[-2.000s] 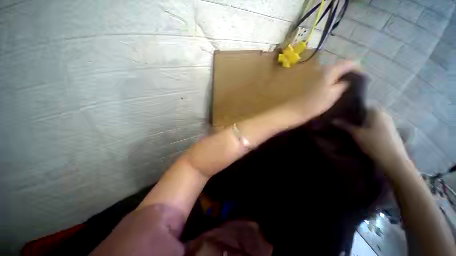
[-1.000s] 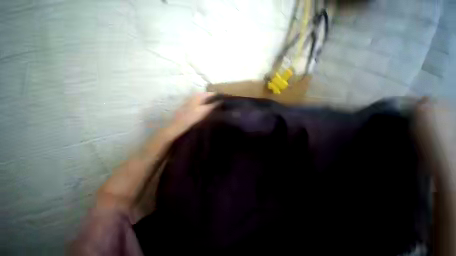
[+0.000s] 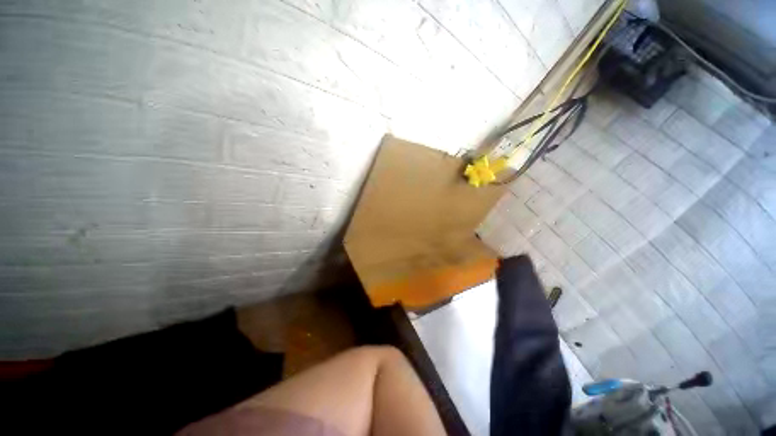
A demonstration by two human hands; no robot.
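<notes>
A dark navy, nearly black length of garment [image 3: 529,358] hangs or lies over the white machine table [image 3: 459,341], its top end near the cardboard and its lower end cut off by the bottom edge. My left arm shows bent at the elbow at the bottom centre, but my left hand is below the picture. My right hand is not in view. The off-white sewing machine head [image 3: 625,413] is partly in view at the lower right, with a blue-handled tool [image 3: 602,387] beside it.
A brown cardboard guard [image 3: 425,213] stands at the table's far left corner against the brick-patterned walls. A yellow plug [image 3: 481,172] and cables hang above it. Black cloth [image 3: 162,375] lies at the lower left. A dark-bulbed screwdriver [image 3: 701,380] sticks out by the machine head.
The garment was spread wide between both hands and is now a narrow dark length at the lower right. Both hands have left the picture. The view has tilted, and the table and machine head show.
</notes>
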